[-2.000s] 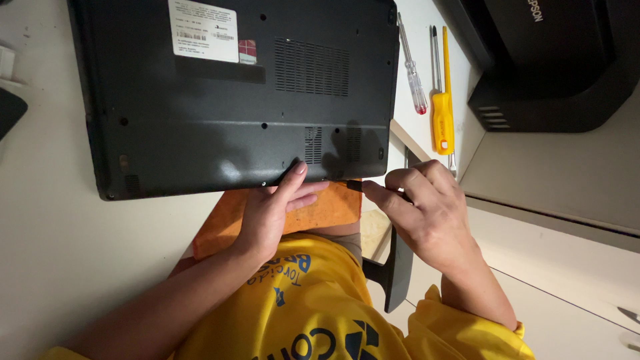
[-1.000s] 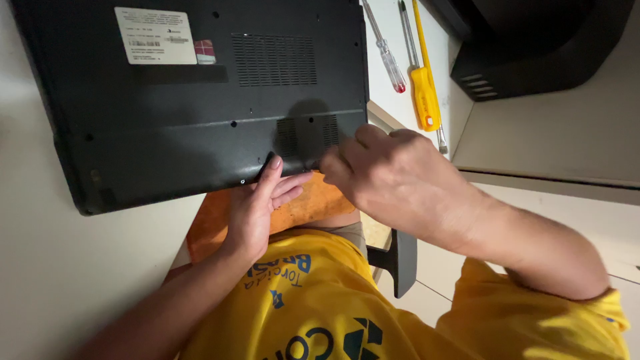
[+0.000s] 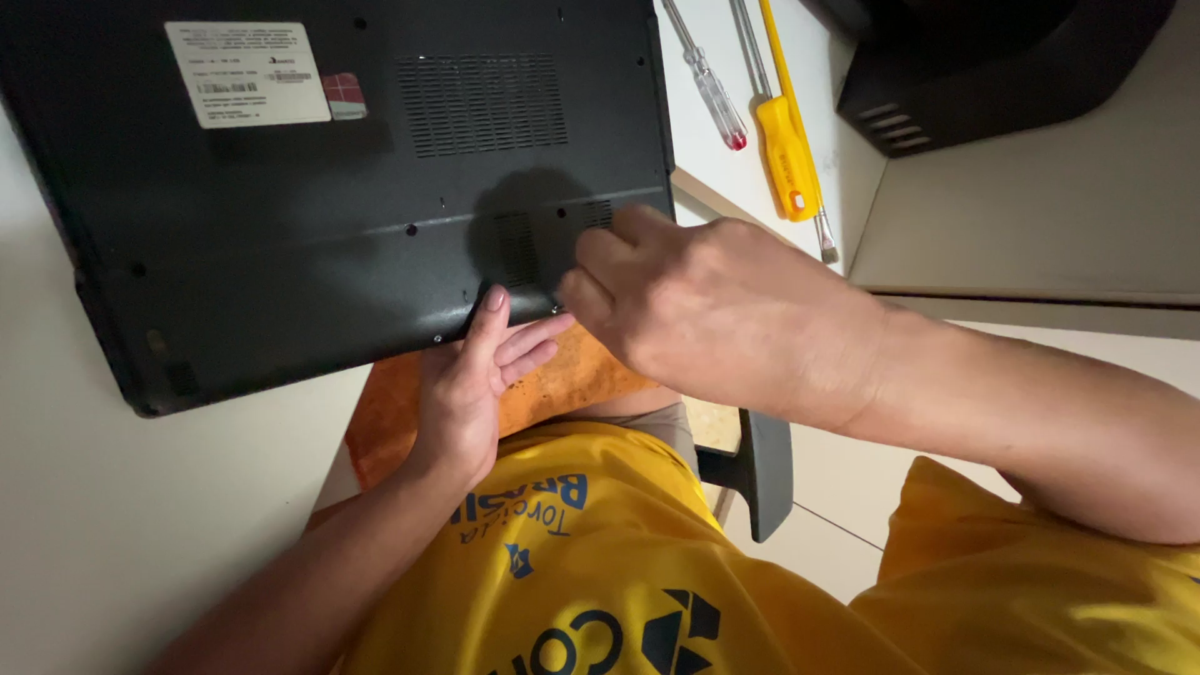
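Observation:
A black laptop (image 3: 309, 187) lies with its underside up, showing vent slots, small screws and a label with writing. My left hand (image 3: 469, 394) holds the laptop's near edge, thumb on top and fingers beneath or just in front of it. Over the near right part of the underside is my right hand (image 3: 675, 291), its fingers curled together and their tips by the edge. Whatever is between those fingertips is hidden by the hand. Right of the laptop lie a clear-handled screwdriver (image 3: 717, 108), a yellow-handled screwdriver (image 3: 786, 159) and a slim yellow brush (image 3: 825, 236).
A black Epson device (image 3: 994, 84) stands at the upper right. The laptop rests on a white desk (image 3: 112, 506) and juts over its edge. An orange cloth (image 3: 562, 384) lies below the laptop, near my lap. A black chair armrest (image 3: 769, 478) is at my right.
My right hand, which held a small dark tool at the laptop's front edge, has moved up over that edge and turned, hiding the tool. My left hand still holds the edge.

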